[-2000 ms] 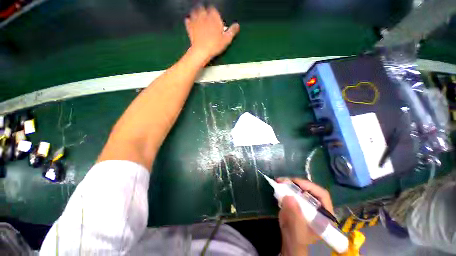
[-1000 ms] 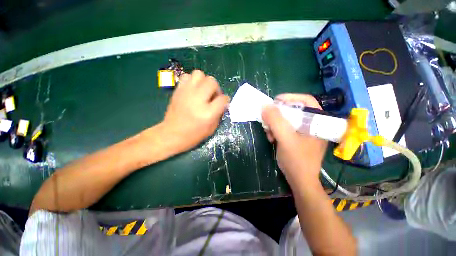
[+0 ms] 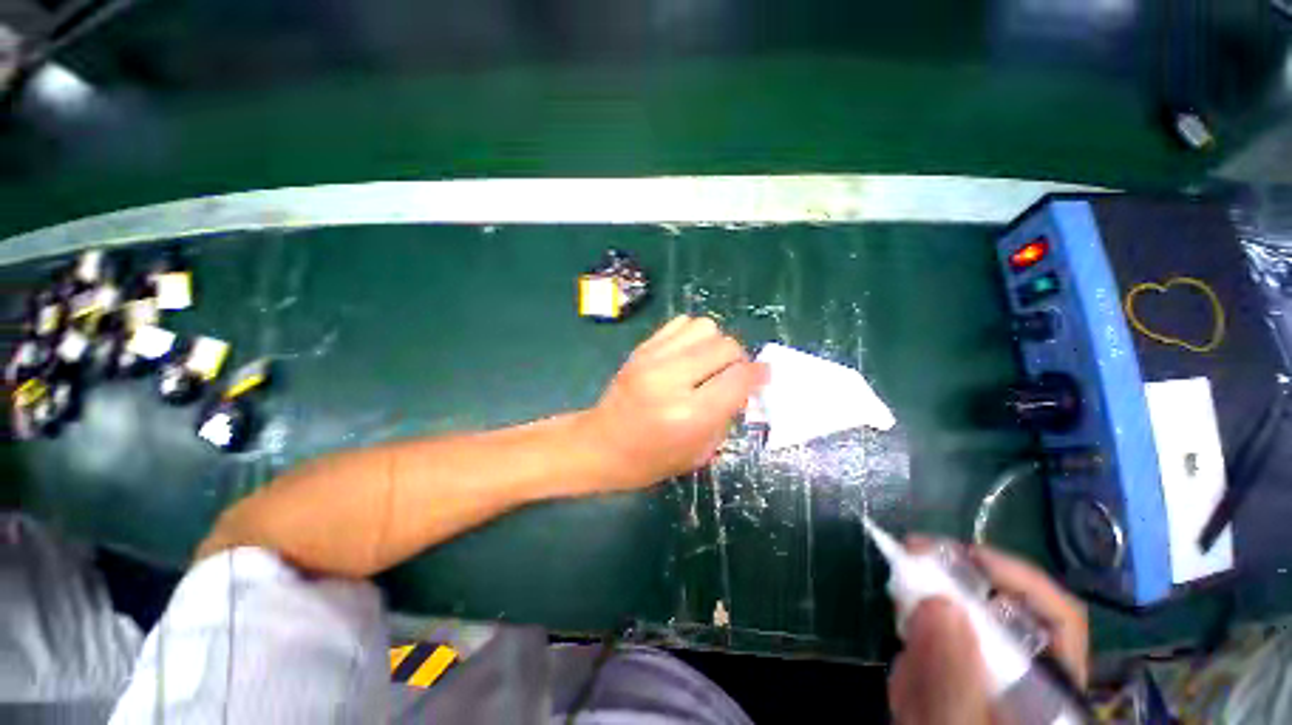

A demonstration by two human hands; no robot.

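My left hand (image 3: pixel 677 404) is curled palm-down at the left edge of a white paper scrap (image 3: pixel 825 400). Its fingertips are hidden, so whether it pinches anything is unclear. My right hand (image 3: pixel 978 637), cut off by the bottom edge, holds a translucent glue syringe (image 3: pixel 952 592) like a pen. The syringe's pale tip (image 3: pixel 881 538) points up-left, below the paper and apart from it. A black electronic unit (image 3: pixel 624 275) lies above my left hand, with a white, yellow-edged pouch battery (image 3: pixel 599 296) at its left.
Several black units with batteries (image 3: pixel 142 340) are piled at the left. The blue-fronted glue dispenser (image 3: pixel 1105 411) stands at the right, with a yellow rubber band (image 3: pixel 1176 315) and a white card on top. A pale stripe (image 3: pixel 567 203) crosses the green bench behind.
My left hand came back from across the bench, and a unit now lies there; the hand has since moved off it to the paper's edge. The syringe went over the paper, then back down-right.
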